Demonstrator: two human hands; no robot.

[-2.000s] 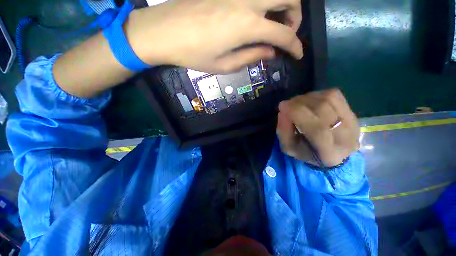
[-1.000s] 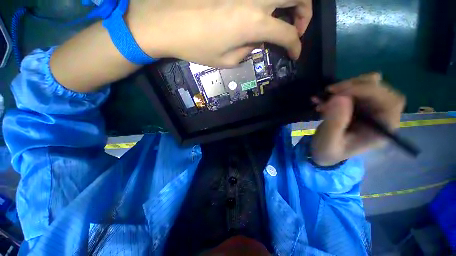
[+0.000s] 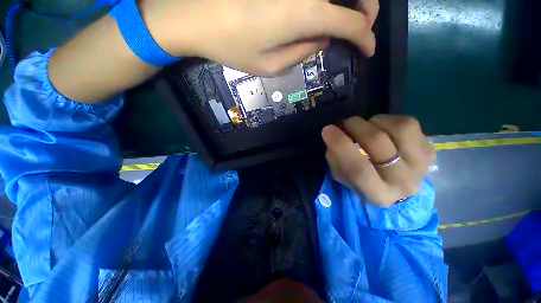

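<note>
An opened flat device (image 3: 261,94) with a silver and green circuit board lies in a thick black tray (image 3: 255,157), tilted in view. My left hand (image 3: 255,35), with a blue wrist strap (image 3: 140,35), reaches across the device. Its fingers bend down at the tray's right part; the top edge cuts them off, and whether they hold something is hidden. My right hand (image 3: 379,157), with a ring, is curled at the tray's near right corner. The black tool seen in it earlier is hidden behind its fingers now.
The tray is on a dark green bench (image 3: 451,94). A coiled blue cord (image 3: 10,29) is at the upper left. A dark object (image 3: 525,47) stands at the right. Grey floor with yellow lines (image 3: 492,144) lies below the bench edge.
My right hand swung outward with the black tool showing, then came back to the tray's corner and curled. My left hand and the tray shifted slightly right and up in view.
</note>
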